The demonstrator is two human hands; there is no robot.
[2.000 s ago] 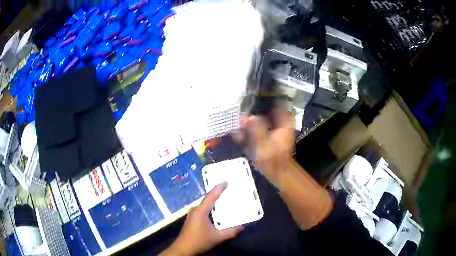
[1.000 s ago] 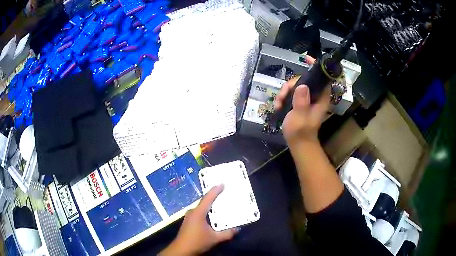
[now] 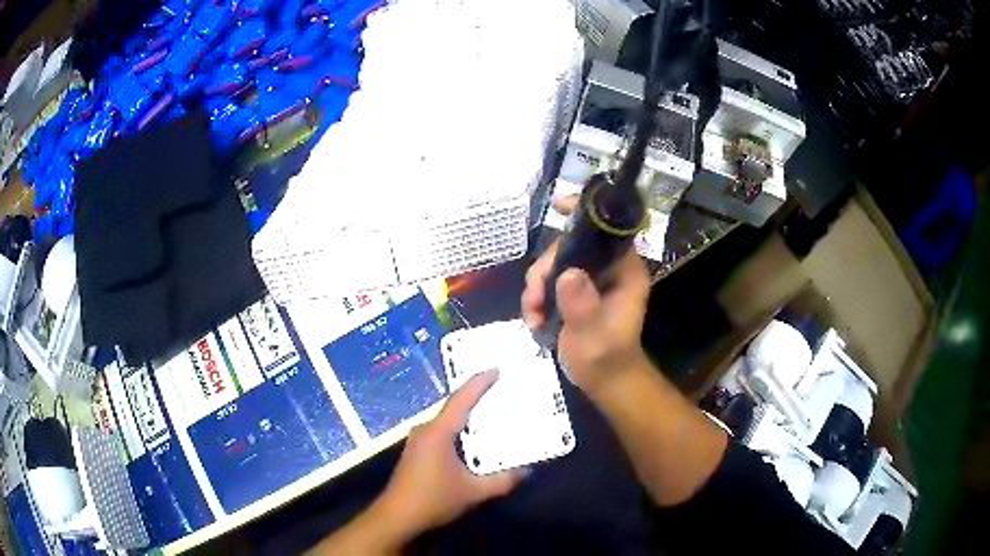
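Observation:
My left hand (image 3: 440, 462) holds the white back cover (image 3: 516, 407) at the bench edge, thumb on its face and fingers under it. The cover is a flat rounded square with small holes near its corners. My right hand (image 3: 595, 315) grips the black electric screwdriver (image 3: 597, 234), which has a yellowish ring and a cord running up. The screwdriver's lower end is over the cover's upper right corner. Its tip is mostly hidden by my fingers, so contact with a screw cannot be told. Whether a housing lies under the cover is hidden.
Stacked white covers (image 3: 434, 152) stand behind. Blue battery packs (image 3: 217, 65) are heaped at the back left, beside black foam sheets (image 3: 157, 239). Two screw feeders (image 3: 630, 141) stand beyond my right hand. A cardboard box (image 3: 868, 282) and white-and-black units (image 3: 809, 418) are at the right. More units stand far left.
The right hand was empty-looking and blurred, then held the screwdriver by the feeder; now it has brought it left and down to the cover's corner. The left hand and cover have barely moved.

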